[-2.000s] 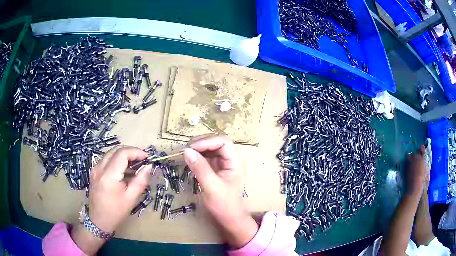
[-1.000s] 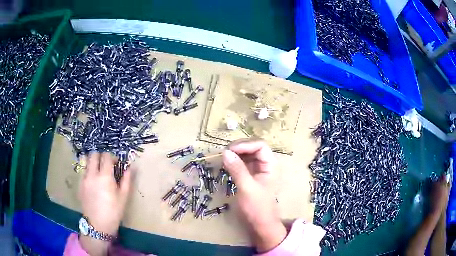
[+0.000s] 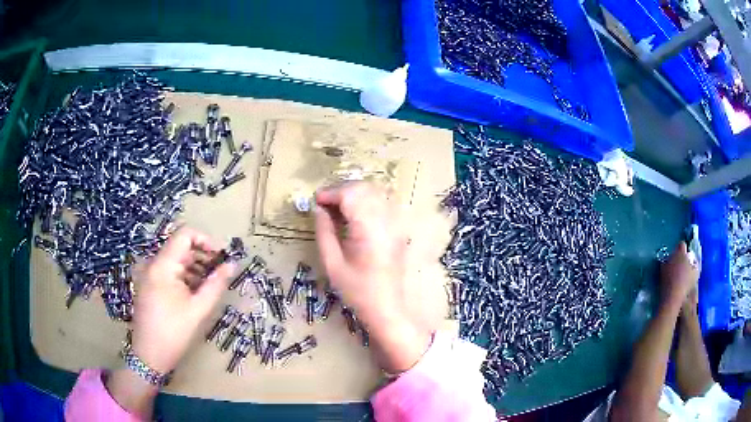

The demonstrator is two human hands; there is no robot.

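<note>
My left hand [image 3: 177, 293] holds a small dark metal part [image 3: 233, 250] between thumb and fingers, thick head outward, above the cardboard sheet [image 3: 107, 350]. My right hand [image 3: 362, 255] is over the stained cardboard pad [image 3: 284, 157], thumb and fingertips pinched beside a white paste blob [image 3: 303, 200]. The thin applicator stick cannot be made out in the fingertips. A loose group of parts [image 3: 272, 297] lies singly between my hands.
A dense left pile of parts [image 3: 99, 173] and a right pile [image 3: 527, 255] flank the pad. A blue bin [image 3: 502, 103], white squeeze bottle [image 3: 384, 91] and metal rail [image 3: 206, 62] are behind. Another person's arms [image 3: 667, 330] are at right, near white crumpled material [image 3: 616, 171].
My left hand has come from the left pile towards the centre, with a part in its fingers. My right hand has moved from above the loose parts up to the paste. The view has shifted right.
</note>
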